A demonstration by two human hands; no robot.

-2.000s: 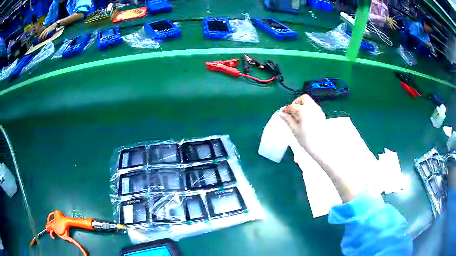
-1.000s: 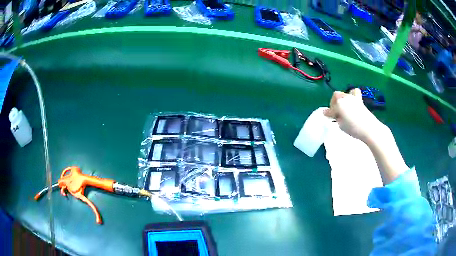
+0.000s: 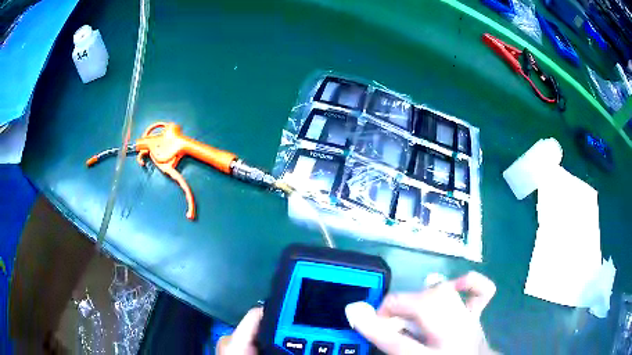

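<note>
A handheld tester with a black case, blue face and dark screen is at the bottom centre. My left hand holds its left side; only some fingers show and the rest is hidden or cut off. My right hand is over the tester's right side, a fingertip at the screen's lower right; it is blurred, and a small white bit shows by its fingers. Behind lies a sheet of black-bordered lens panels under wrinkled clear film.
An orange air gun lies left of the sheet, a clear hose crossing it. A white bottle stands far left. White wipes and a white container are right; red clamp leads lie upper right.
The view has swung left and down. My right hand has left the white container and come to the tester. My left hand has come into view at the tester, which now shows more fully.
</note>
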